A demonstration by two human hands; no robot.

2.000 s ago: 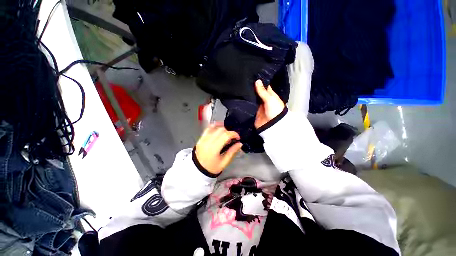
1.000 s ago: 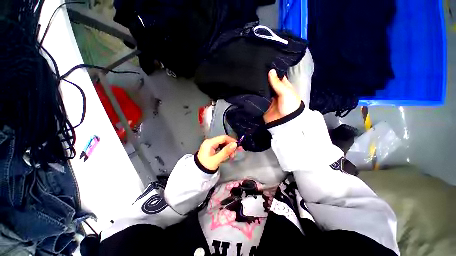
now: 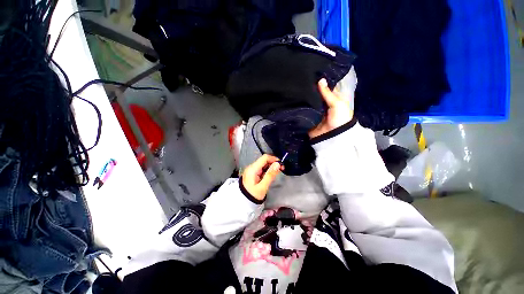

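A black garment (image 3: 270, 77) lies over my knees, its gathered waistband (image 3: 293, 123) towards me. A white loop (image 3: 315, 44) lies on its far edge. My right hand (image 3: 333, 112) holds the waistband, thumb on top and the other fingers hidden under the cloth. My left hand (image 3: 261, 174) is at the near left edge of the waistband, thumb and forefinger pinched on a thin pale sliver (image 3: 285, 156), perhaps a threading tool. Whether a cord is attached to it cannot be told.
A white table (image 3: 123, 201) at left bears black cords (image 3: 34, 103), blue denim (image 3: 43, 229) and a small pink-and-dark tool (image 3: 105, 173). A black garment pile (image 3: 212, 34) is ahead. A blue crate (image 3: 480, 63) with black garments stands at right. A red stool (image 3: 146, 129) is beyond the table.
My right hand has moved right and slightly up, spreading the waistband. My left hand has closed from loose fingers to a pinch, and the pale sliver now shows at its fingertips.
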